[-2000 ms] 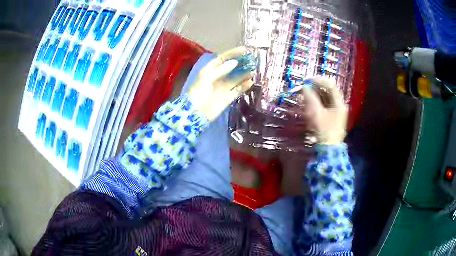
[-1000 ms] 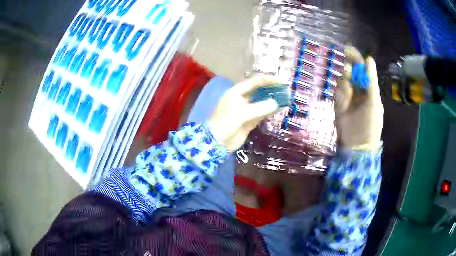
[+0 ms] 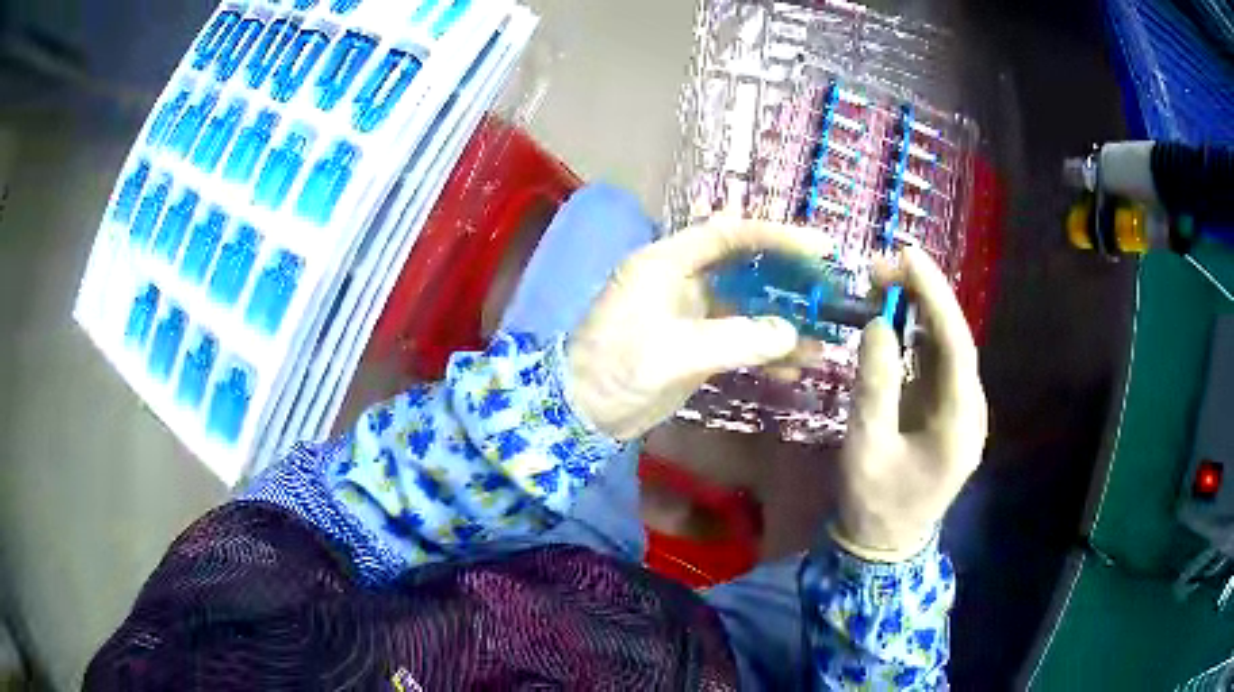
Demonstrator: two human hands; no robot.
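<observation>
My left hand (image 3: 663, 318), in a cream glove, holds a see-through blue bottle (image 3: 774, 287) lying sideways, its darker rim end pointing right. My right hand (image 3: 909, 392), also gloved, has its thumb and fingertips around a bright blue collar (image 3: 892, 308) at the bottle's right end. A slim part shows inside the bottle. Whether the collar is seated on the bottle cannot be told. The clear blister tray (image 3: 731, 135) lies beyond and beneath the hands, with two rows of slim parts with blue ends.
Stacked white foam trays (image 3: 102, 257) with rows of blue bottles stand at left, beside a red stool (image 3: 460, 243). A brass and silver nozzle (image 3: 1112, 227) on a black hose hangs at upper right. A green bench (image 3: 1150, 392) with a grey control box (image 3: 1214, 433) is at right.
My right hand has come in from the right with the blue piece, down to the bottle's end. The bottle in my left hand has moved slightly right and lower.
</observation>
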